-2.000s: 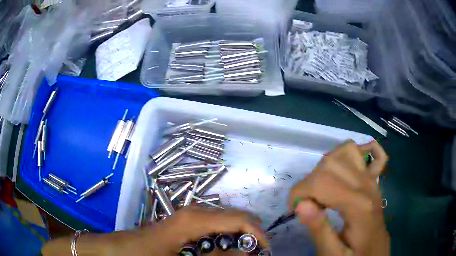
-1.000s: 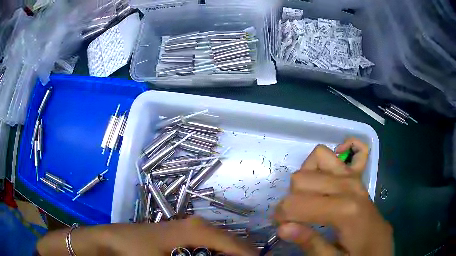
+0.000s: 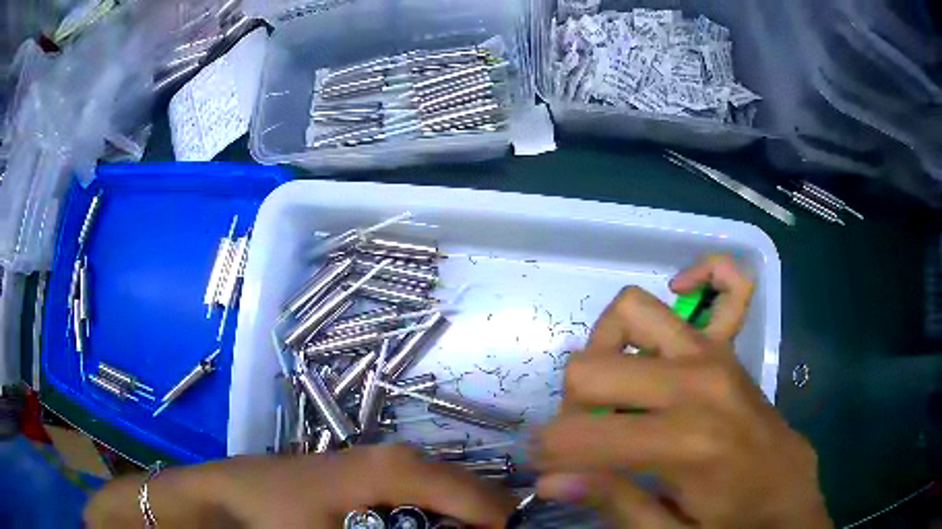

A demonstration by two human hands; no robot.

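My left hand (image 3: 413,480) is at the bottom centre, partly cut off by the lower edge, and holds a few metal cylinders with dark round ends (image 3: 406,518) facing up. My right hand (image 3: 661,413) is over the right part of the white tray (image 3: 620,210), closed around the green utility knife (image 3: 690,306). The knife's blade tip area lies close to the left fingers and is blurred. Loose metal cylinders with thin rods (image 3: 356,310) are heaped in the left half of the white tray. Dark trimmings (image 3: 553,310) are scattered on its floor.
A blue tray (image 3: 155,258) with several cylinders stands at the left. Behind are a paper sheet (image 3: 215,101), a clear box of cylinders in rows (image 3: 398,155) and a box of small white packets (image 3: 646,62). Tweezers (image 3: 731,186) and a few cylinders (image 3: 819,200) lie behind right.
The view has shifted, so the trays' contents sit a little further left. Against two seconds ago, my left hand sits lower in the picture, with fewer cylinder ends showing. My right hand still grips the knife.
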